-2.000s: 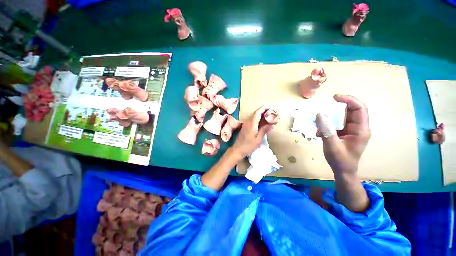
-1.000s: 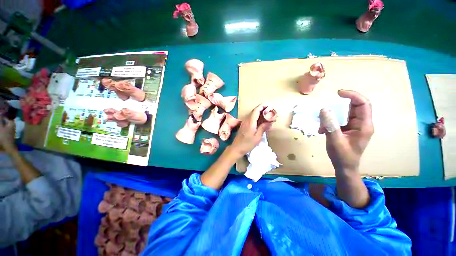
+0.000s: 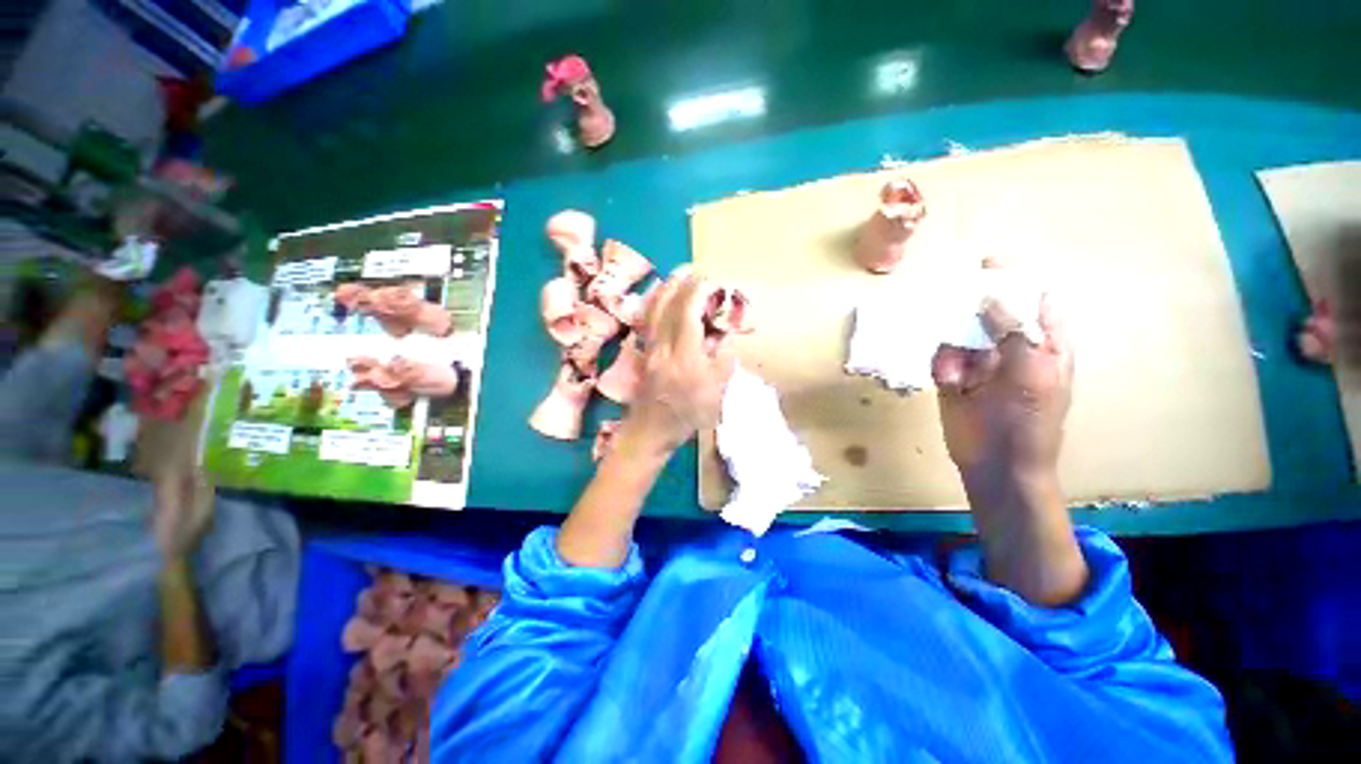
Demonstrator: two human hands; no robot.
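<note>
My left hand (image 3: 675,366) holds a moulded blank (image 3: 727,311), its hollow opening facing up, at the left part of the cardboard mat (image 3: 1105,433). My right hand (image 3: 1008,396) is over the mat beside a flat white pad (image 3: 884,336), fingers curled in. A pale white piece shows at its fingertips; I cannot tell if it is gripped cloth or a finger cover. A crumpled white wipe (image 3: 764,455) lies below my left hand. One blank (image 3: 893,227) stands upright at the mat's far side. Several blanks (image 3: 564,400) lie left of the mat, partly hidden by my left hand.
An instruction sheet (image 3: 321,470) with blanks on it lies at left. Pieces with pink tops (image 3: 590,112) stand at the far side. A blue crate (image 3: 317,627) of blanks is lower left. Another worker's sleeve (image 3: 90,582) and pink-red parts (image 3: 167,358) are far left.
The view has turned slightly, showing a blue tray at top left. My left hand with its blank has moved left and up. My right hand's raised fingers have curled in and its thumb has dropped.
</note>
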